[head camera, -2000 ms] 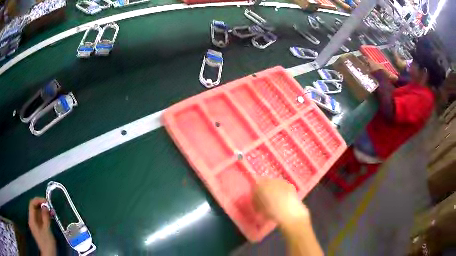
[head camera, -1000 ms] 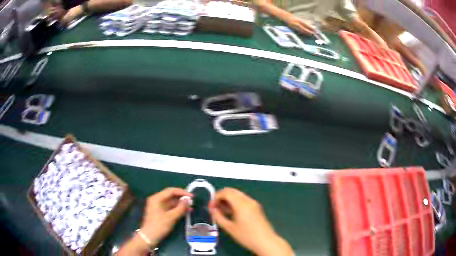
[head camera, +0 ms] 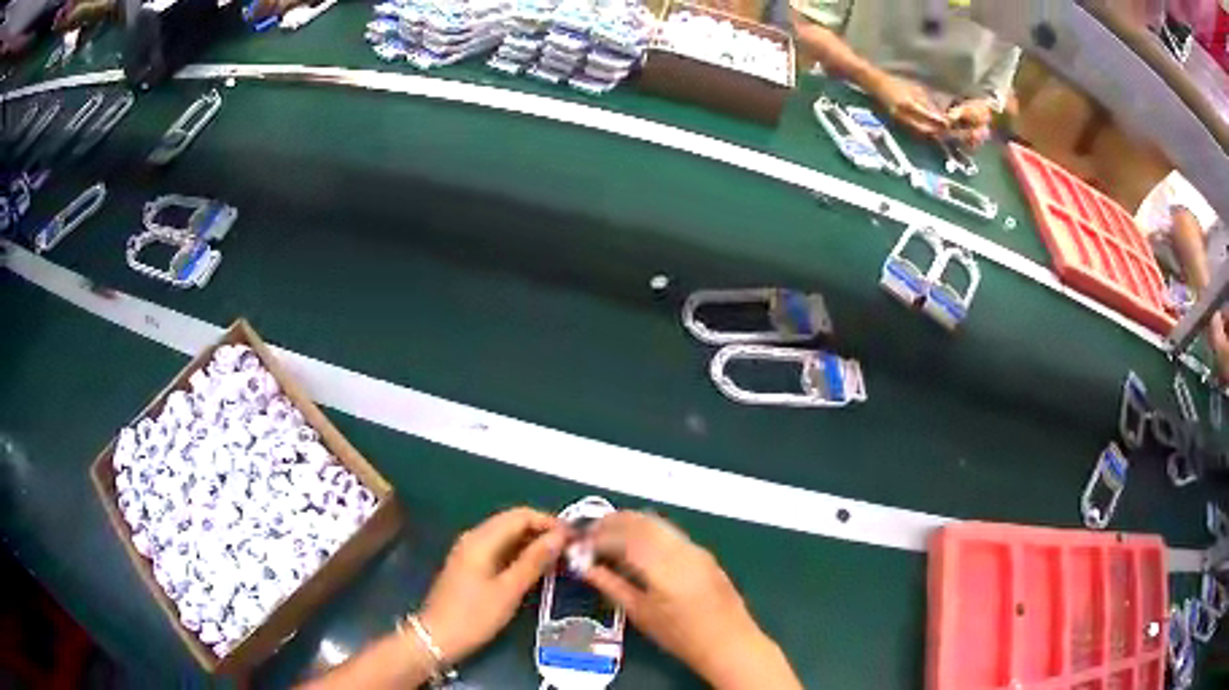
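Note:
A loop-shaped housing lies on the green surface at the bottom middle, its blue patch end toward me. My left hand and my right hand meet over its far, rounded end. A small white round fitting is between their fingertips; my right fingers are on it. My left fingertips touch the same spot, partly hidden, and I cannot tell what they grip. A cardboard box heaped with white fittings stands at left. A red parts tray lies at lower right.
Housings lie across the green belt beyond a white strip. Across the line are stacked housings, a second box, a second red tray and a person's hands. A black block stands far left.
The view has turned from the tray to the housing. Both hands have come together over its rounded end, with the white fitting between them. The paired housings on the belt appear further right.

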